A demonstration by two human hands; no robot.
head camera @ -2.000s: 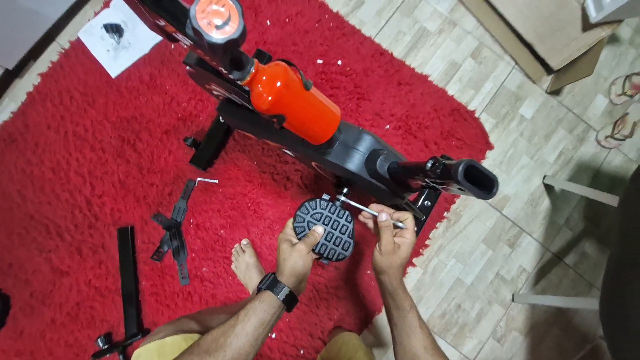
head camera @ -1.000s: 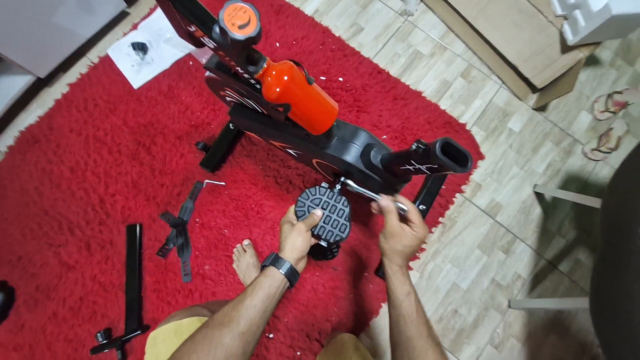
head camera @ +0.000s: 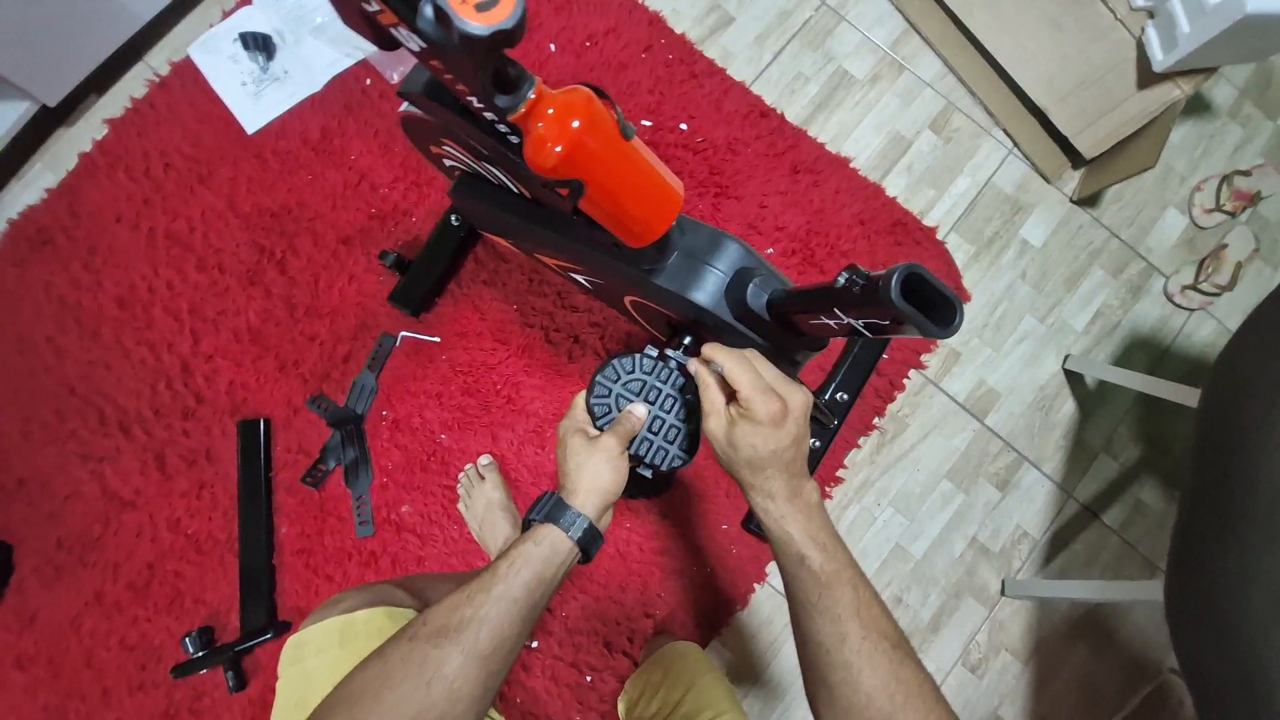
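Note:
My left hand (head camera: 597, 450) grips the black exercise bike pedal (head camera: 648, 412) from its lower left, with the thumb on the ridged face. At the pedal's upper right, my right hand (head camera: 752, 415) is closed on a metal wrench, mostly hidden by the fingers, near the pedal spindle (head camera: 684, 345). The spindle meets the black exercise bike frame (head camera: 600, 275). An orange bottle (head camera: 605, 165) is mounted on that frame, and an open-ended post (head camera: 925, 300) rises at its right.
Black pedal straps (head camera: 350, 435) and a hex key (head camera: 418, 337) lie on the red shaggy rug (head camera: 150, 320). Farther left is a black metal post (head camera: 256, 520). A paper sheet (head camera: 262, 65), a cardboard box (head camera: 1065, 75), sandals (head camera: 1212, 268) and a chair (head camera: 1225, 500) surround the bike.
My right hand has moved in to the pedal spindle, where the wrench showed plainly between hand and spindle before. My left hand still holds the pedal.

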